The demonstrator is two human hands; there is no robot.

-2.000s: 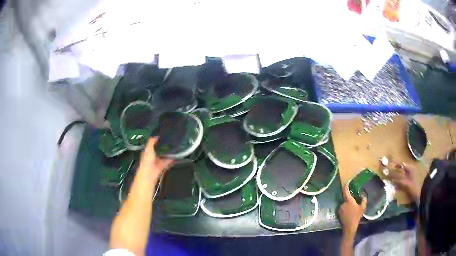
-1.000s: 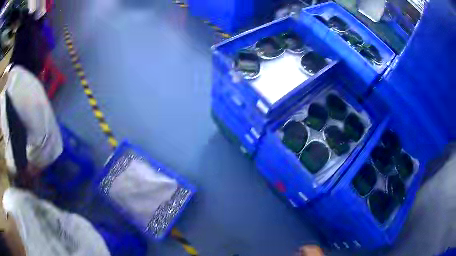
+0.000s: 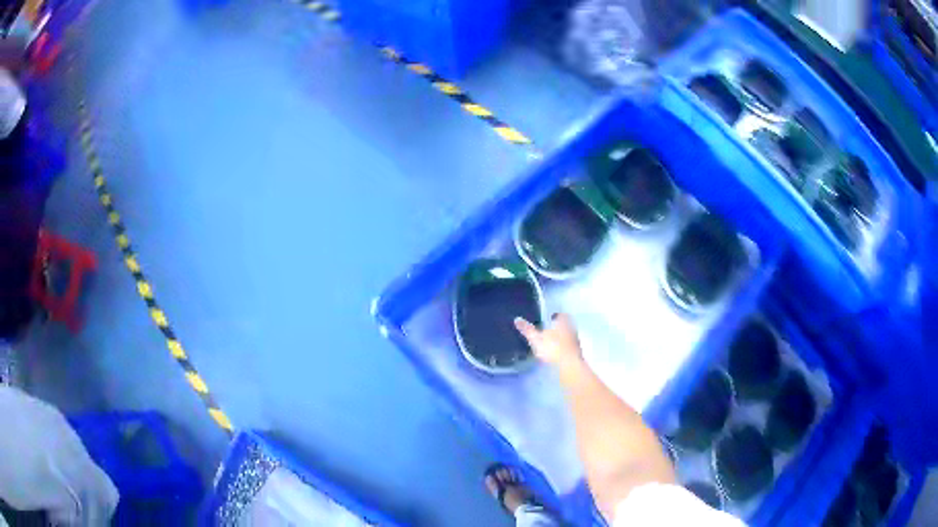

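Note:
A blue crate (image 3: 437, 270) with a white liner (image 3: 627, 319) holds a few green-and-black housings. One housing (image 3: 494, 309) lies near its left corner, two are at the back and one (image 3: 705, 262) is by the right wall. My right hand (image 3: 550, 340) reaches in from the bottom right. A finger or thumb touches or overlaps the right edge of the left housing; the other fingers are blurred, and I cannot tell if they grip it. My left hand is out of the picture.
Crates of housings stand at the right (image 3: 741, 463) and the upper right (image 3: 813, 154). A crate of small parts (image 3: 242, 484) is at the bottom left. A sandalled foot (image 3: 504, 489) is beside the near crate wall. Striped tape (image 3: 144, 293), a red stool (image 3: 64, 278) and a white-clothed person (image 3: 51, 453) are at the left.
The view has left the bench pile and come closer over the lined crate. My right hand has moved from the bottom edge into the crate, at the left housing.

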